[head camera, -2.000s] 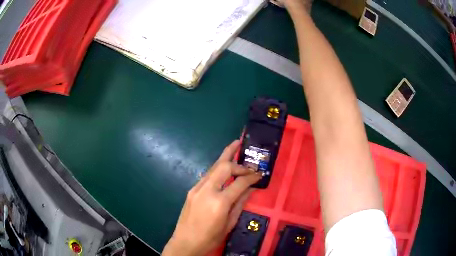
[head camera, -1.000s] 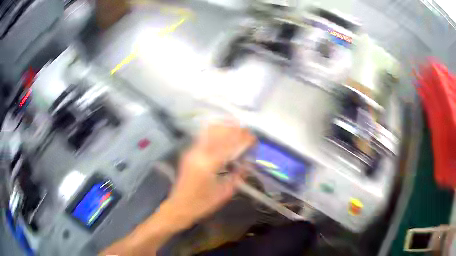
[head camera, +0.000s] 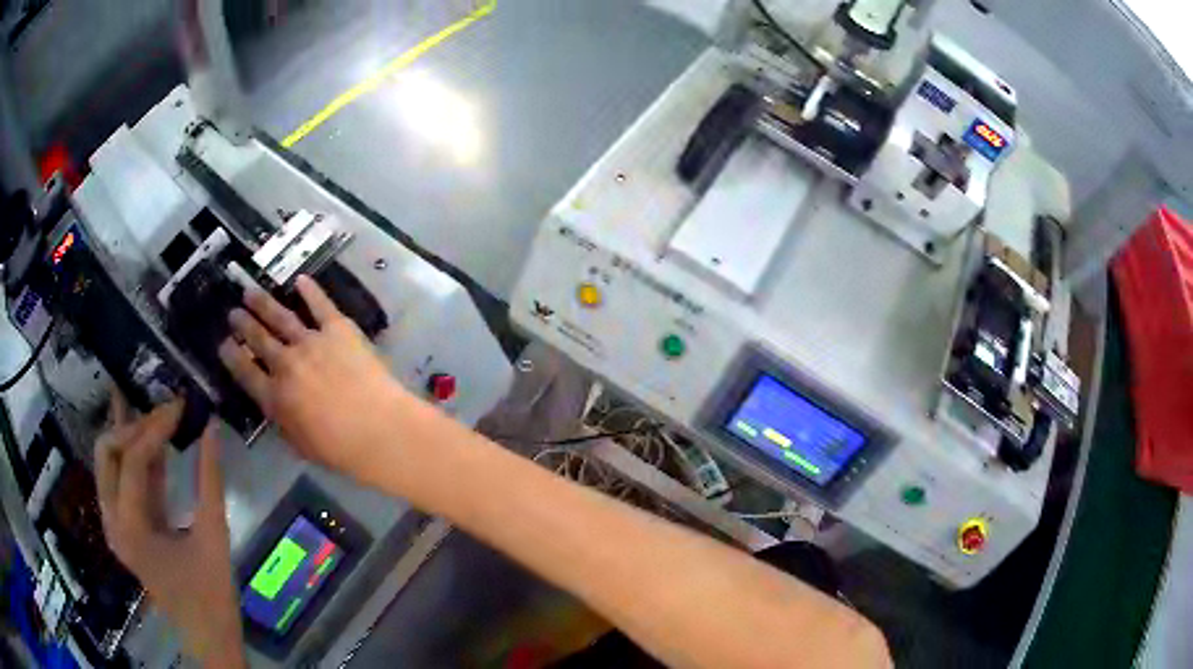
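My right hand (head camera: 314, 379) reaches across from the lower right and lies with spread fingers over the black fixture (head camera: 209, 307) on the left machine. What is under its fingers is hidden. My left hand (head camera: 164, 490) is at the lower left, its fingertips and thumb around the lower end of a dark bar, which looks like a phone (head camera: 155, 370) with a pale patch, beside the fixture. A pale metal block (head camera: 301, 246) sits at the fixture's far side.
The left machine has a touchscreen (head camera: 291, 571) and a red button (head camera: 442, 387). The right machine (head camera: 589, 235) has a touchscreen (head camera: 795, 427), green buttons, an emergency stop (head camera: 972, 536) and a fixture (head camera: 994, 333). Red trays (head camera: 1158, 346) stand on the green bench (head camera: 1112, 562). Cables hang between the machines.
The view has swung from the bench and red tray to the machines. My left hand has moved to the left machine, and my right hand now lies over its fixture.
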